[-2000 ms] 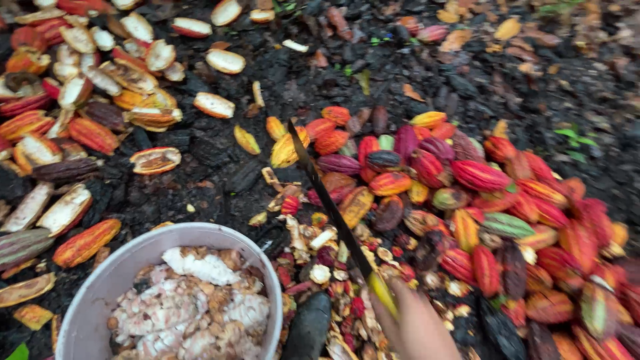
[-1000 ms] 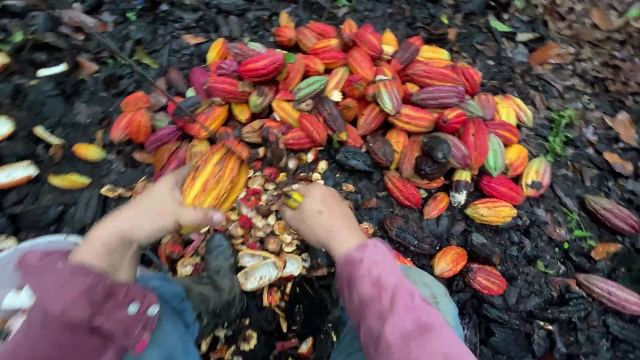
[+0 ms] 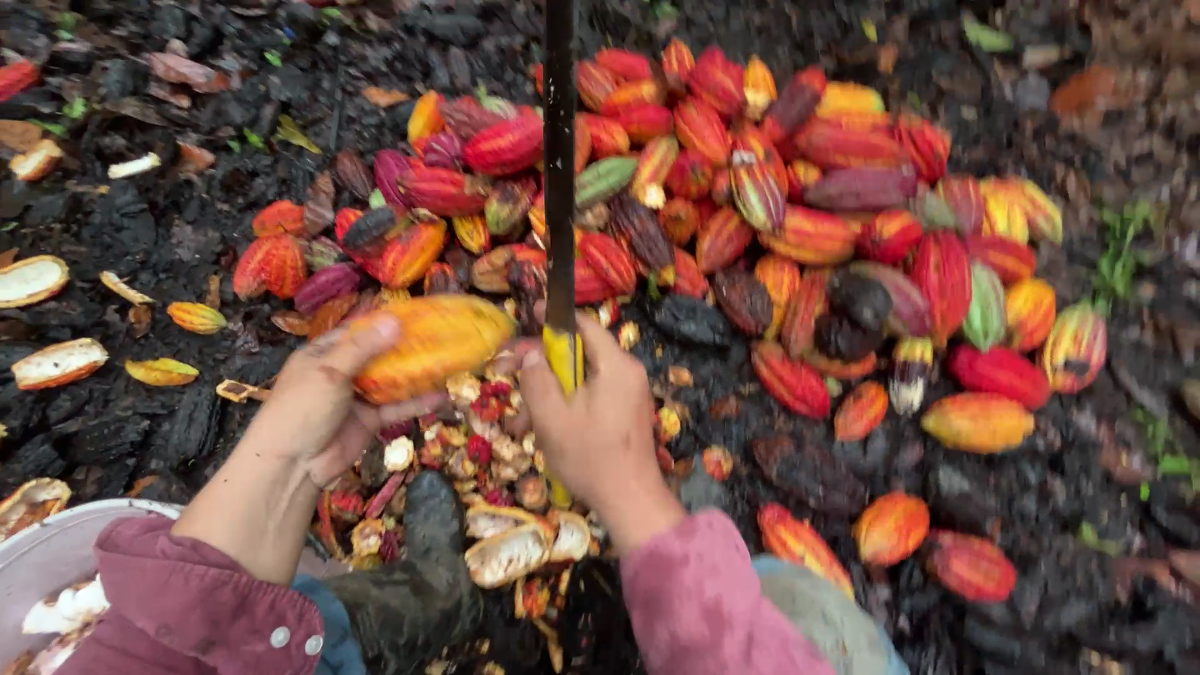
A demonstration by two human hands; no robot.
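Observation:
My left hand (image 3: 323, 403) holds a yellow-orange cacao pod (image 3: 436, 347), its tip pointing right. Just to the right, my right hand (image 3: 591, 412) grips the yellow handle (image 3: 562, 361) of a machete, whose long dark blade (image 3: 560, 169) stands upright in the view, apart from the pod. Behind both hands lies a heap of red, orange, purple and green cacao pods (image 3: 816, 234). Below the hands, cut husk pieces and bits of pod (image 3: 478, 441) cover the ground. At the lower left, part of a pale plastic bucket (image 3: 84, 516) shows, with whitish pulp inside.
A dark boot (image 3: 431, 534) stands between my forearms, beside an opened, pale-lined husk (image 3: 511, 553). Split husks (image 3: 61, 364) lie on the left. Several loose pods (image 3: 891, 528) rest at the lower right on dark, wet litter, with small green plants (image 3: 1125, 248) at the right.
Two seconds ago only the hand with the machete showed; now both hands are in view. Since one second ago, the machete blade has swung upright. The view has shifted right from the husks and bucket.

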